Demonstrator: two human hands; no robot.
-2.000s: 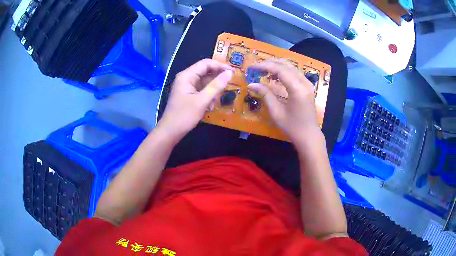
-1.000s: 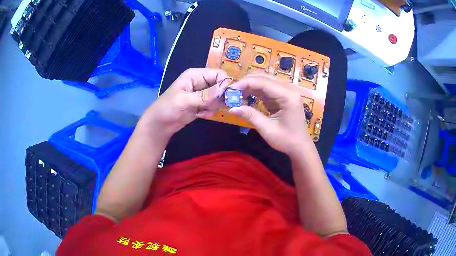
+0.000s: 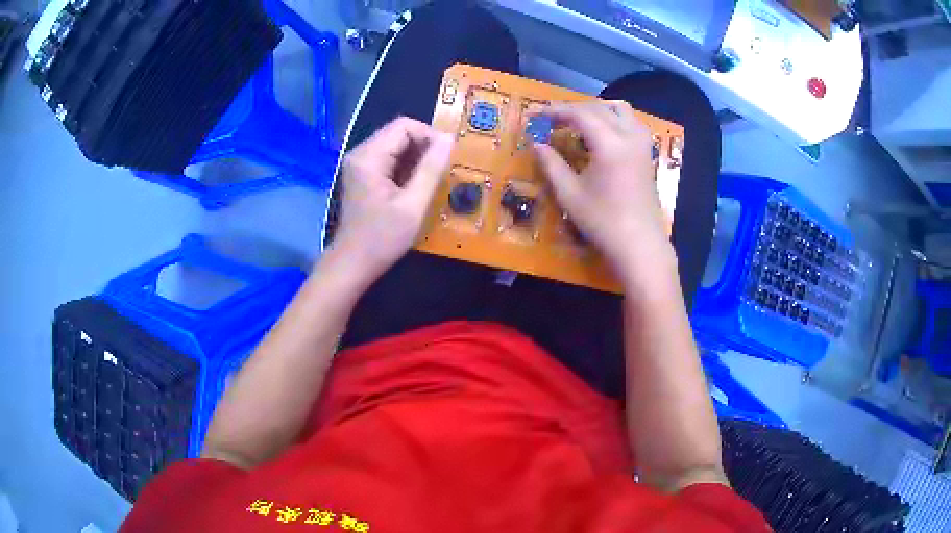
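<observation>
The orange fixture [image 3: 490, 231] lies across my dark-trousered thighs. A blue-grey lens holder underside [image 3: 483, 117] sits in its top left nest. My right hand [image 3: 610, 172] has its thumb and fingertips around another blue-grey lens holder [image 3: 538, 128] at the second top nest, and covers the nests to the right. Two dark lens assemblies sit in the lower row, one at the left [image 3: 465, 197] and one beside it [image 3: 517, 205]. My left hand [image 3: 391, 187] is over the fixture's left edge with fingertips together; whether they pinch something tiny cannot be told.
Stacks of black trays stand at upper left [image 3: 156, 83], lower left [image 3: 120, 390] and lower right [image 3: 813, 479]. A lens tray [image 3: 803, 265] rests on a blue stool [image 3: 735, 234] at right. A white machine casing [image 3: 798, 73] with a red button is beyond my knees.
My right hand has carried the blue-grey lens holder away from me to the second top nest. My hands have moved apart, and the lower left nests are uncovered.
</observation>
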